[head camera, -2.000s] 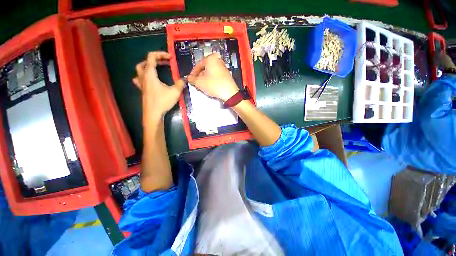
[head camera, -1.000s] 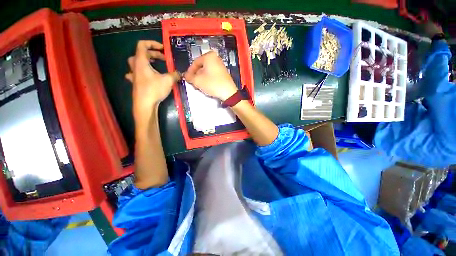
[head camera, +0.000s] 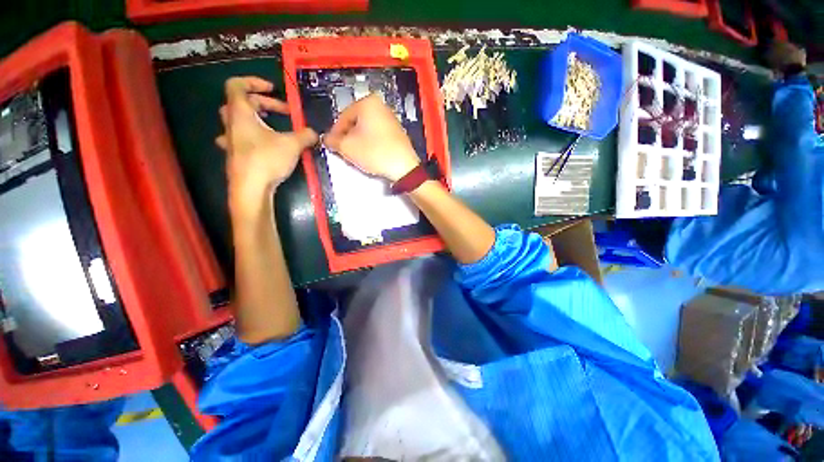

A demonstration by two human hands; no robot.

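An open tablet [head camera: 361,203] with a white battery and a dark circuit board lies in a red frame [head camera: 388,255] in front of me. My left hand [head camera: 262,144] is at the frame's left edge, fingers curled, thumb tip over the edge. My right hand [head camera: 372,143] is over the upper half of the tablet, thumb and forefinger pinched together close to my left thumb. Whether a tiny part is between the fingertips is too small to tell. My hands hide part of the tablet's left side.
Right of the frame are a pile of cream-and-black parts [head camera: 479,86], a blue bin [head camera: 607,86], tweezers [head camera: 566,155] on an adhesive sheet [head camera: 549,200] and a white tray [head camera: 623,171]. Stacked red frames [head camera: 149,180] stand left. Another person's sleeve [head camera: 795,180] is at far right.
The whole bench view has shifted slightly left. My hands stay close together at the tablet's left edge, with my right fingertips still pinched. The other person's arm at right has moved up toward the line.
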